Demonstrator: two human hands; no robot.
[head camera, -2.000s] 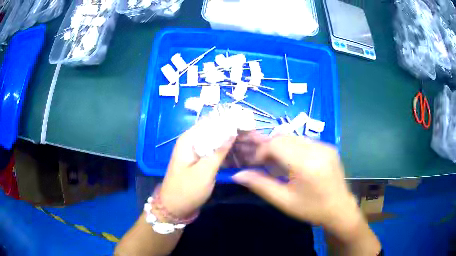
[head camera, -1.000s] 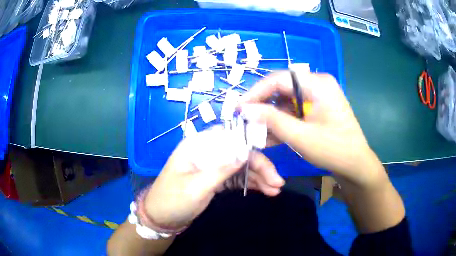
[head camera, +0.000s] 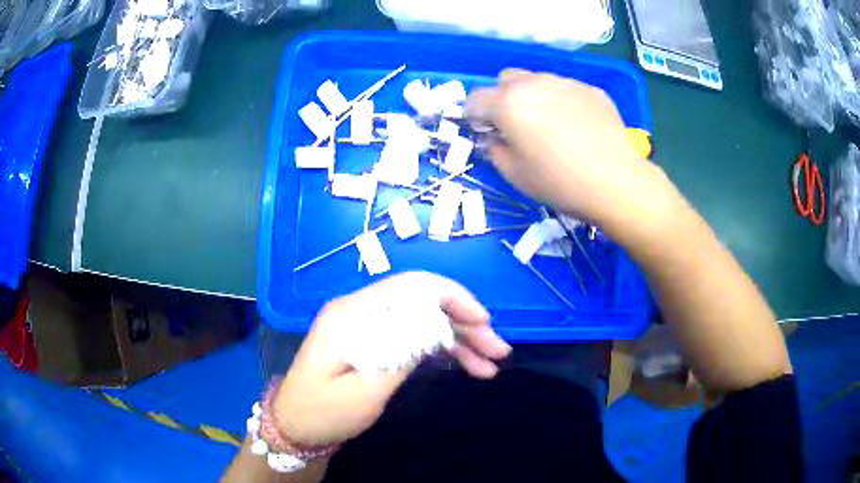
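Note:
My left hand (head camera: 349, 368) is held palm up at the front edge of the blue tray (head camera: 443, 325), with a fanned stack of white tags (head camera: 401, 325) in it. My right hand (head camera: 556, 132) is over the back right part of the tray, fingers down at the white-tagged rods. Its fingertips are blurred, so a grip on a rod cannot be told. A yellow tool end (head camera: 641, 142) shows beside my right hand; the rest of the tool is hidden. Loose tagged rods (head camera: 405, 219) lie across the tray, and several dark rods (head camera: 552, 274) lie at its right.
A clear tub of tagged parts (head camera: 146, 57) stands back left, a wide white-filled container (head camera: 500, 17) behind the tray. A bench scale (head camera: 674, 42) is back right, with red scissors (head camera: 808, 189) and clear bags (head camera: 797, 71) further right. Another blue tray (head camera: 33, 160) is far left.
My right hand has moved away from my left hand, up and over the back right of the tray. My left hand still holds the tags. The rod that stuck out below it no longer shows.

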